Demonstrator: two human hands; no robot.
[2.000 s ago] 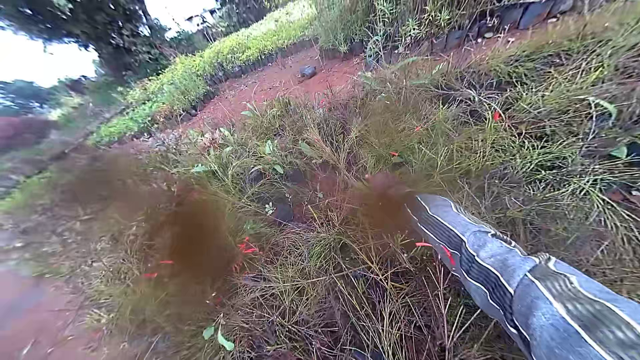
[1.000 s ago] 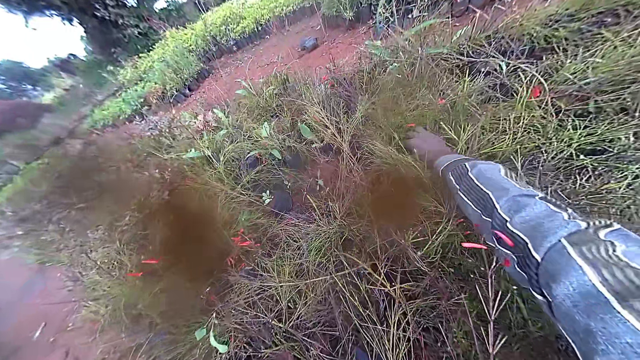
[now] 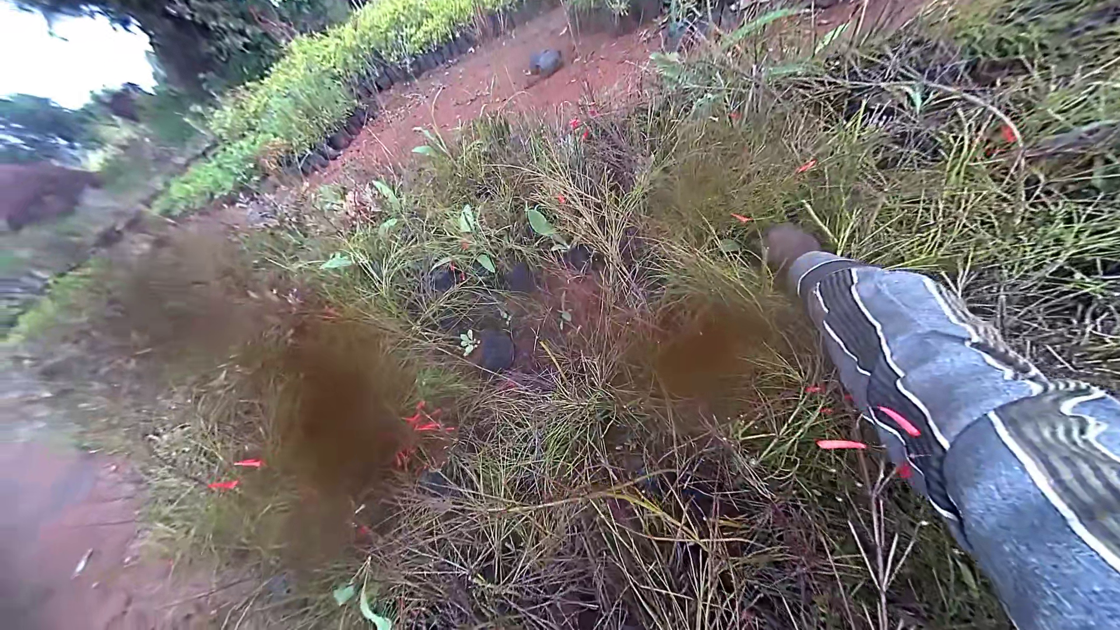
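Observation:
My right arm, in a grey sleeve with dark stripes and white lines, reaches in from the lower right. At its end my right hand (image 3: 790, 242) is in the long grass (image 3: 849, 206); it is blurred, and its fingers and anything in them cannot be made out. Several red tubular flowers (image 3: 429, 420) show among the stems, some of them beside the sleeve. Left of the hand, a dark rounded thing (image 3: 497, 350), possibly a soil-filled pot, sits low in the grass near a small leafy seedling (image 3: 468, 342). My left hand is out of the picture. Brown smears on the view hide parts of the grass.
Rows of green seedlings (image 3: 306, 101) in dark pots or bags run along the upper left. Beside them lies a strip of red soil (image 3: 455, 96) with a dark lump (image 3: 546, 61), perhaps a stone, on it. Reddish ground (image 3: 96, 542) shows at the lower left; thin dry branches cross the grass at right.
My right arm reached in lower two seconds ago, its hand hidden by a brown smear. One second ago the hand showed farther up in the grass.

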